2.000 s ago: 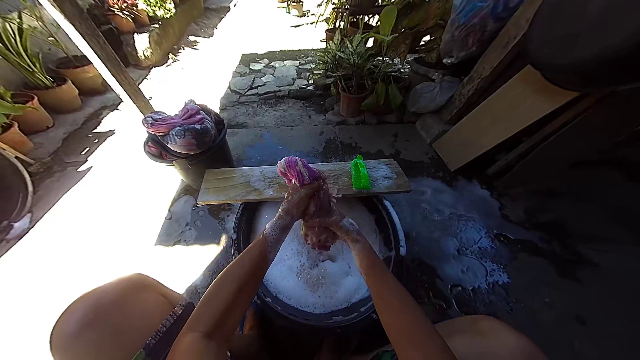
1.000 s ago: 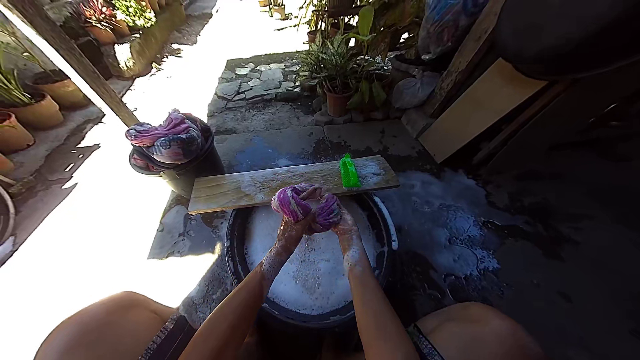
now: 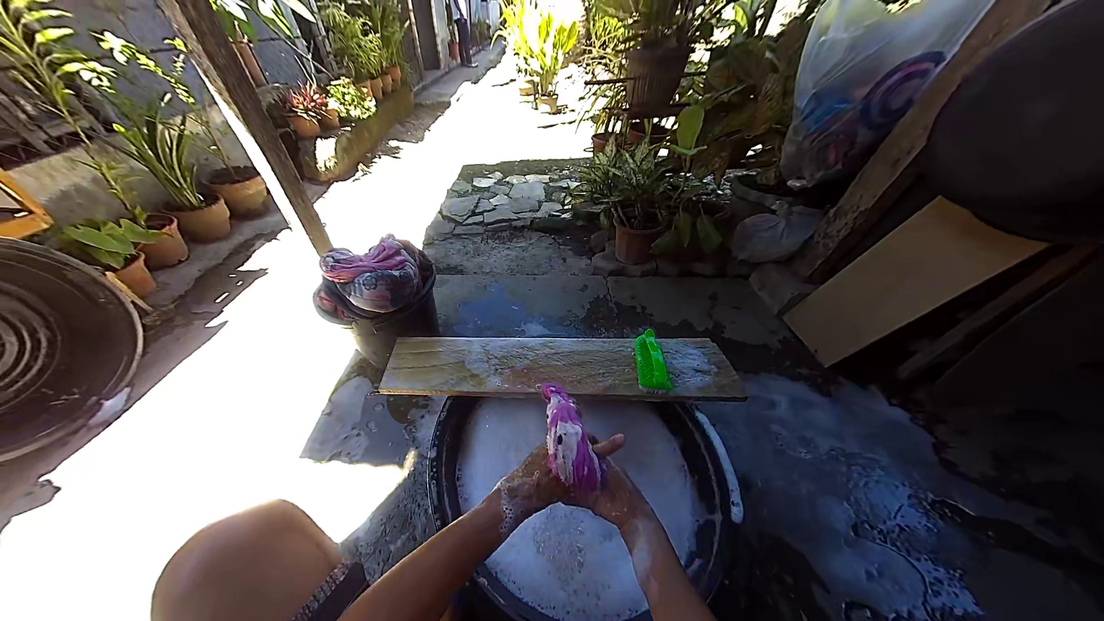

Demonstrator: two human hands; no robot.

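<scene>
A twisted purple-and-white cloth (image 3: 571, 444) is held between my two hands above a round black tub (image 3: 714, 517) of sudsy water. My left hand (image 3: 536, 479) grips it from the left, with foam on the wrist. From the right, my right hand (image 3: 617, 493) presses against the cloth, its thumb or a finger sticking out. Just beyond my hands, a wooden board (image 3: 517, 364) lies across the tub's far rim. On the board's right part rests a bright green scrub brush (image 3: 652, 360). The lower end of the cloth is hidden by my hands.
A dark bucket (image 3: 392, 332) heaped with patterned cloth (image 3: 375, 274) stands beyond the board's left end. A large round basin (image 3: 65, 345) is at far left. Potted plants (image 3: 634, 241) stand ahead. Wooden panels (image 3: 914, 280) lean at right over wet, soapy concrete (image 3: 845, 483). A person (image 3: 462, 33) stands far off.
The cloth has gone from a rounded bundle one second ago to a narrow, upright twist between my hands. The view has tilted up, showing more of the path.
</scene>
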